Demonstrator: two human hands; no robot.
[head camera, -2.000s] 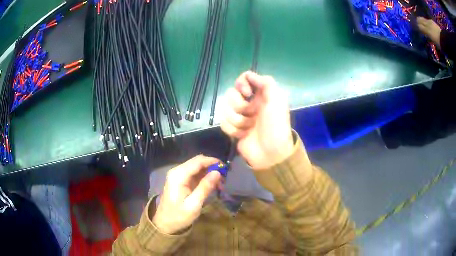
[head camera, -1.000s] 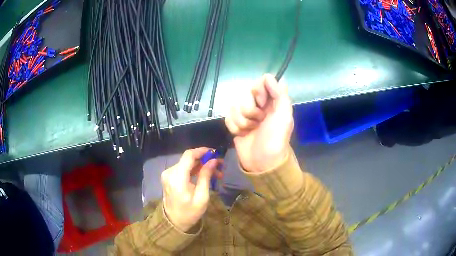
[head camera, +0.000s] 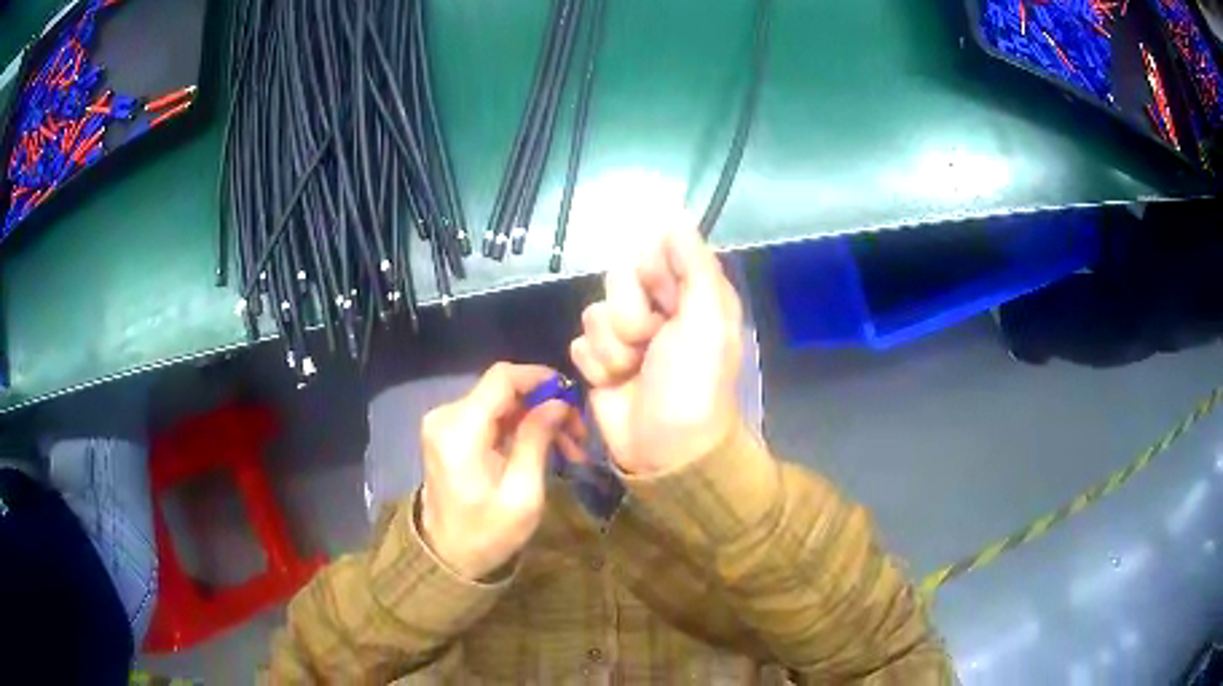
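Note:
My left hand (head camera: 490, 462) pinches a small blue end piece (head camera: 551, 391) over my lap, below the bench edge. A tiny brass-coloured spot shows at the blue piece. My right hand (head camera: 664, 355) is closed around a black cable (head camera: 739, 141), just right of and above my left hand. The cable runs from the top of my right fist up across the green bench. The cable's lower end is hidden by my hands, so I cannot tell whether it touches the blue piece.
A large black cable bundle (head camera: 335, 161) and a smaller one (head camera: 534, 148) lie on the green bench (head camera: 858, 121). Trays of blue and red pieces stand at left (head camera: 148, 60) and right (head camera: 1140, 101). Below are a blue bin (head camera: 925, 302), a red stool (head camera: 221, 516) and a person's dark sleeve (head camera: 54, 590).
Both hands have come closer together, and the right has shifted slightly left since a second ago. The held cable's far part has swung on the bench. The bench view has shifted upward.

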